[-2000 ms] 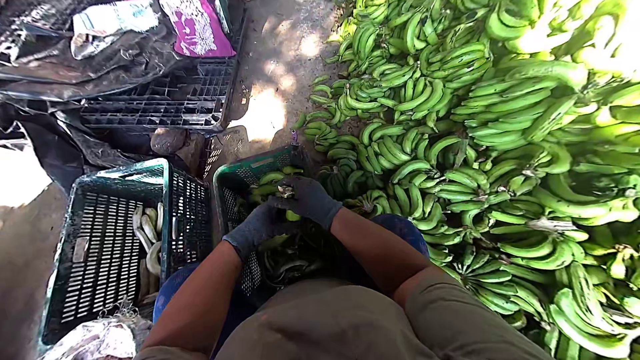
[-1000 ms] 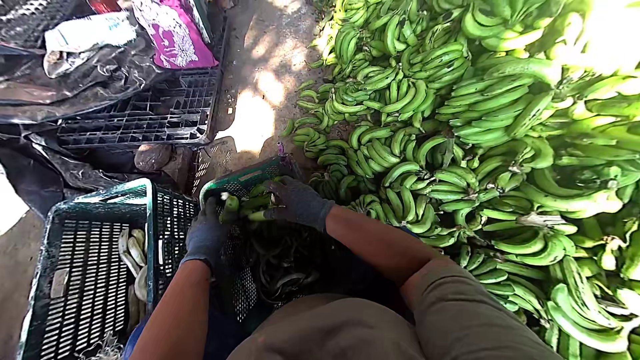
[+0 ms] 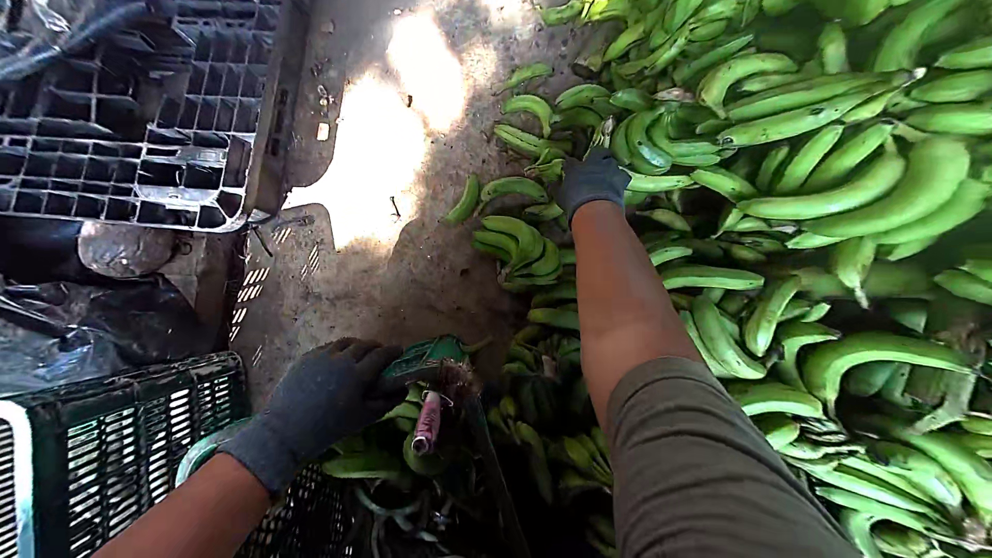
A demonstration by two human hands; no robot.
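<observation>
My left hand (image 3: 329,399), in a dark grey work glove, lies on the far rim of a green plastic crate (image 3: 434,358), its fingers bent over the edge. Inside that crate are green bananas (image 3: 364,463), and a pink-handled tool (image 3: 427,425) hangs by the crate's corner. My right hand (image 3: 595,180), gloved alike, reaches out to the near-left part of the banana pile and touches the stem end of a green banana bunch (image 3: 647,143); whether its fingers close on the stem cannot be told.
A large heap of green bananas (image 3: 852,178) covers the floor on the right. At the lower left stands another green crate (image 3: 155,434). Beyond it lie black plastic sheeting (image 3: 147,318), a rounded stone (image 3: 128,248) and a black plastic pallet (image 3: 194,116). Sunlit concrete floor (image 3: 372,163) runs between.
My right hand has left the crate, where both hands were handling green bananas, and has reached out to the pile. My left hand has moved onto the crate's rim. The view has shifted.
</observation>
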